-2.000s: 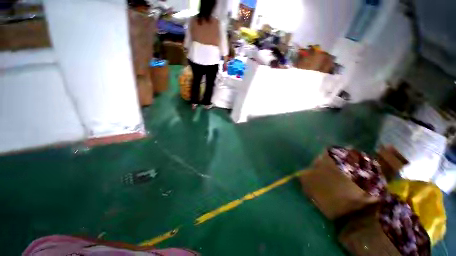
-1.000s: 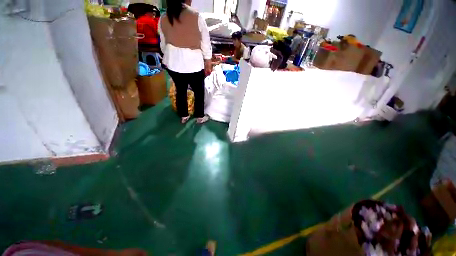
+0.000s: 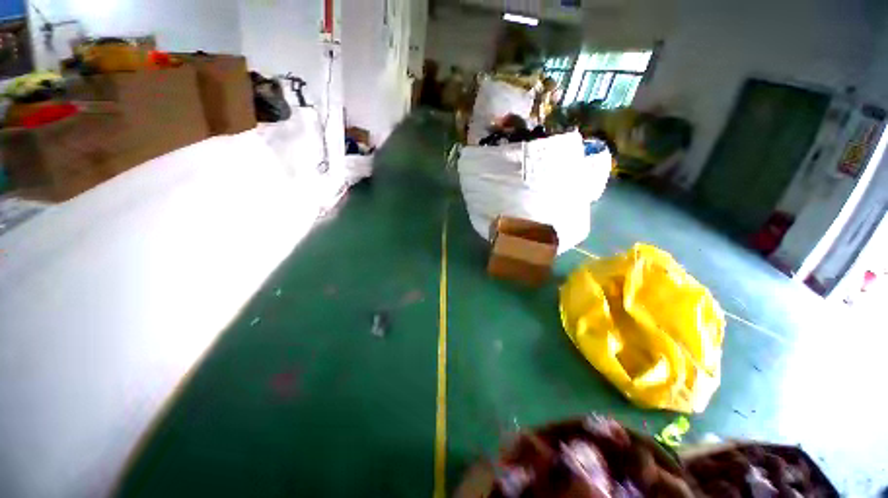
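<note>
Neither of my hands is in the picture. Nearest in front of me, at the bottom edge, are brown-and-pink plush pieces (image 3: 584, 462) filling a carton that is cut off by the frame. A second carton of dark brown pieces (image 3: 755, 474) stands to its right. A crumpled yellow bag (image 3: 647, 326) lies on the floor beyond them. A small open brown cardboard carton (image 3: 523, 255) stands further off, against large white woven sacks (image 3: 531, 190) with dark and blue contents.
A low white wall (image 3: 166, 282) runs along the left, with brown cartons (image 3: 146, 112) behind it. A yellow line (image 3: 443, 340) runs down the green floor. A small dark object (image 3: 379, 324) lies left of the line. A dark green door (image 3: 769, 160) is at the right.
My view has turned right and moved forward along the low wall. The standing person has left the view. The yellow bag, small carton and white sacks now show fully. The pink garment at the bottom left is gone.
</note>
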